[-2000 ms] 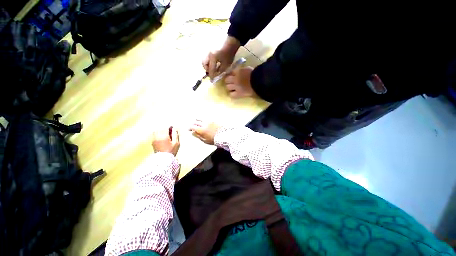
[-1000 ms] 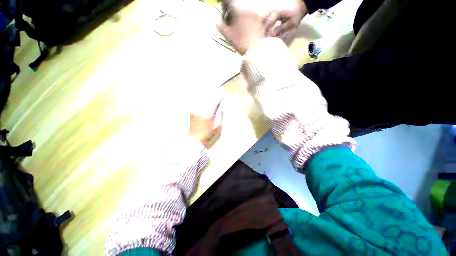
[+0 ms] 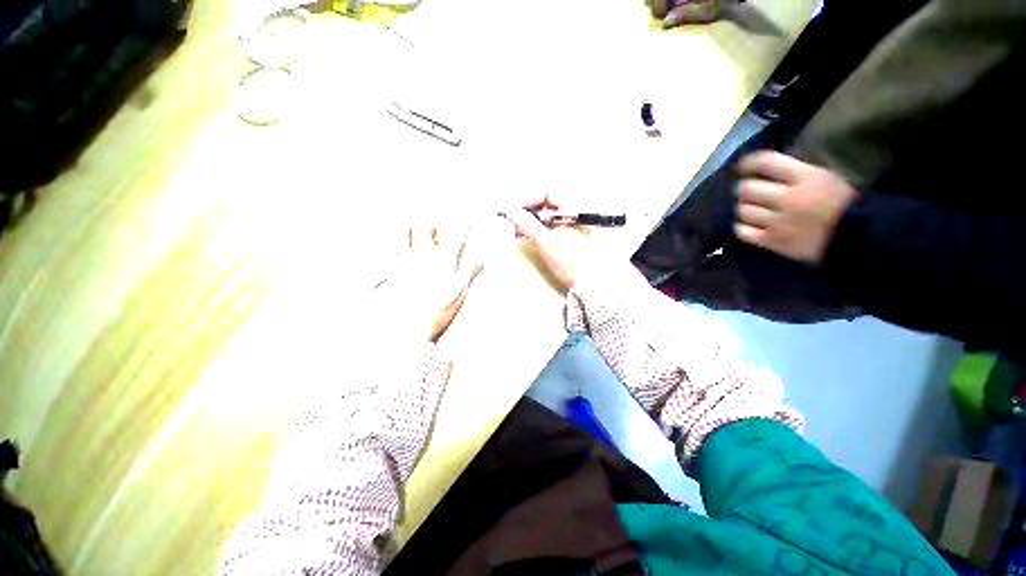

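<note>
My right hand (image 3: 545, 242) is over the table and holds a black marker pen (image 3: 594, 219), whose dark end points right. My left hand (image 3: 447, 287) lies on the table (image 3: 169, 304) to its left, partly washed out by glare. The fingers are hard to make out, and whether something pale lies under them cannot be told. Small silver thread snips (image 3: 425, 123) lie on the table beyond my hands.
Pale tape rings (image 3: 266, 95) and a yellow item (image 3: 366, 10) lie at the far table. A small dark-centred roll (image 3: 648, 115) is near the right edge. Another person's hand (image 3: 793, 206) is at right. A dark backpack (image 3: 79, 84) stands far left.
My right hand has come back from the other person's hands and now holds the pen. The other person's hand has moved off to the right, away from the table.
</note>
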